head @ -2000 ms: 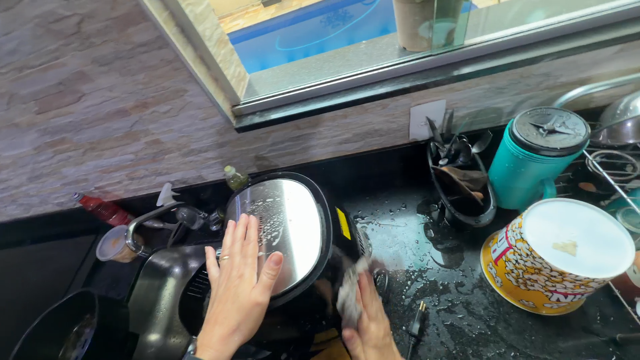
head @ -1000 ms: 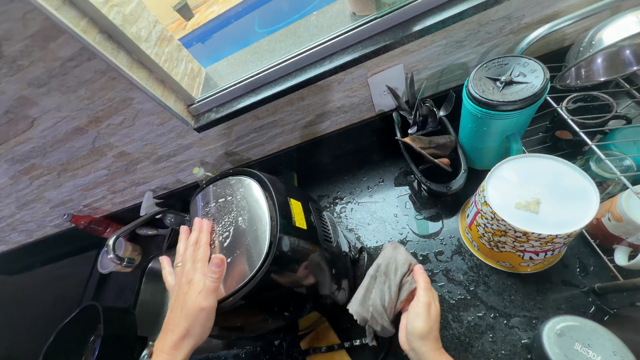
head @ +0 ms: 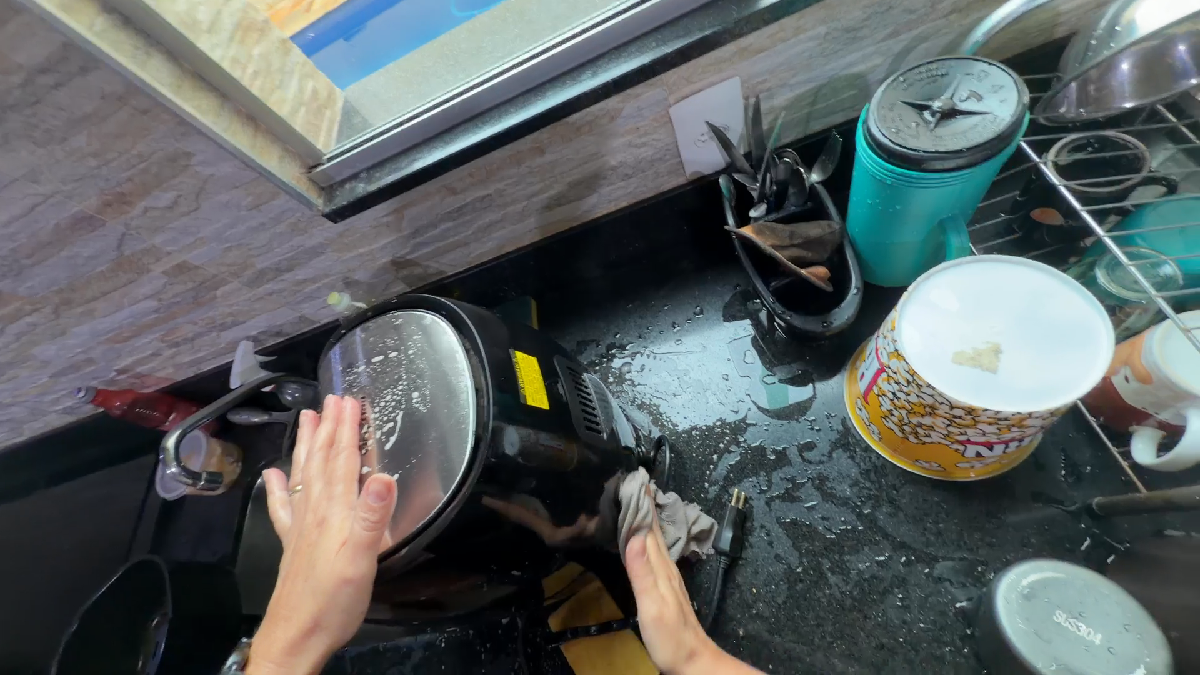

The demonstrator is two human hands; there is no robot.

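Observation:
A black air fryer [head: 534,450] with a wet, brushed-metal top stands on a dark stone counter. My left hand [head: 328,516] lies flat against the left part of that top, fingers extended, holding nothing. On the appliance's right side, near its base, my right hand [head: 656,581] presses a crumpled grey cloth [head: 661,516]. The power plug [head: 731,525] rests on the counter just right of the cloth. Below the appliance, a yellow item [head: 591,619] shows partly, with a black cord or strip across it.
Water wets the counter [head: 787,525]. A cutlery holder [head: 825,323], teal lidded mug [head: 914,206], upturned popcorn bucket [head: 1003,337] and wire dish rack [head: 1078,192] stand at right, a metal container [head: 1078,623] below. A faucet [head: 211,412] and red bottle [head: 141,405] are at left.
One second ago the cloth hung spread from my right hand, away from the appliance; now it is bunched against the appliance's side. My left hand remains at the top.

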